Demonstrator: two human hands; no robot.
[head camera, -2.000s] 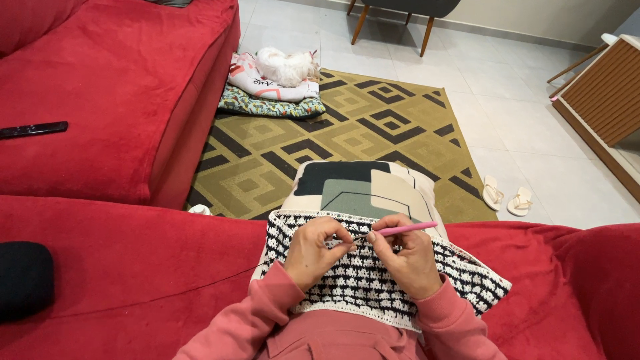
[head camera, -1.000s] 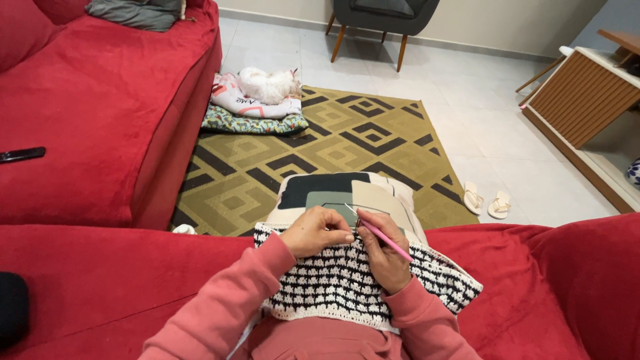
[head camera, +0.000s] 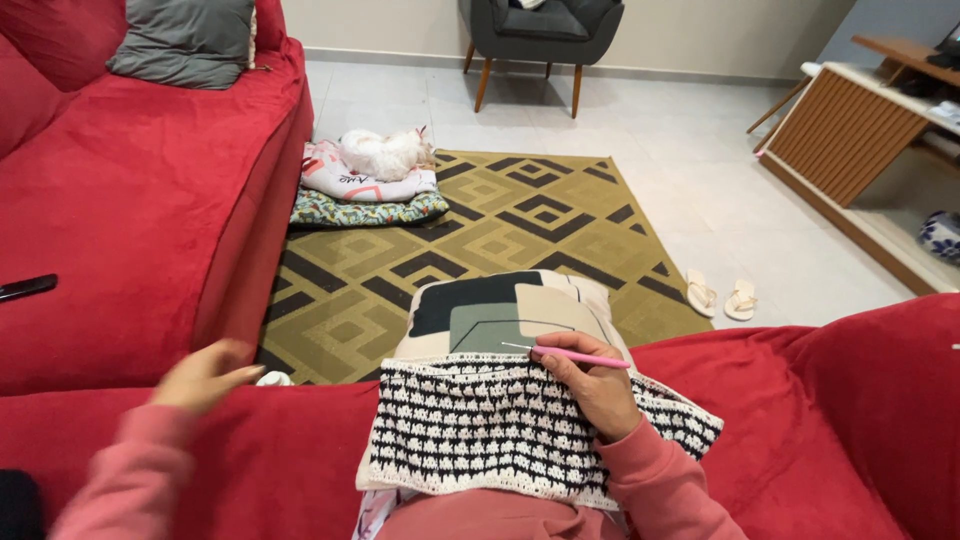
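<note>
A black-and-white crocheted piece lies across my lap, over the near part of a patterned cushion. My right hand holds a crochet hook with a pink handle near the piece's top edge; the metal tip points left. A dark strand runs along that edge. Off to the left, away from the piece, my left hand is blurred above the red sofa, its thumb apart from the fingers and nothing seen in it.
A red sofa surrounds my lap, with a dark object at its lower left. A remote control lies on the other sofa section. A small white object is by the sofa edge. A white furry animal lies on stacked cushions.
My left hand has let go at the crochet work and moved left. My right hand still has the hook at the piece's top edge. The view has shifted somewhat.
</note>
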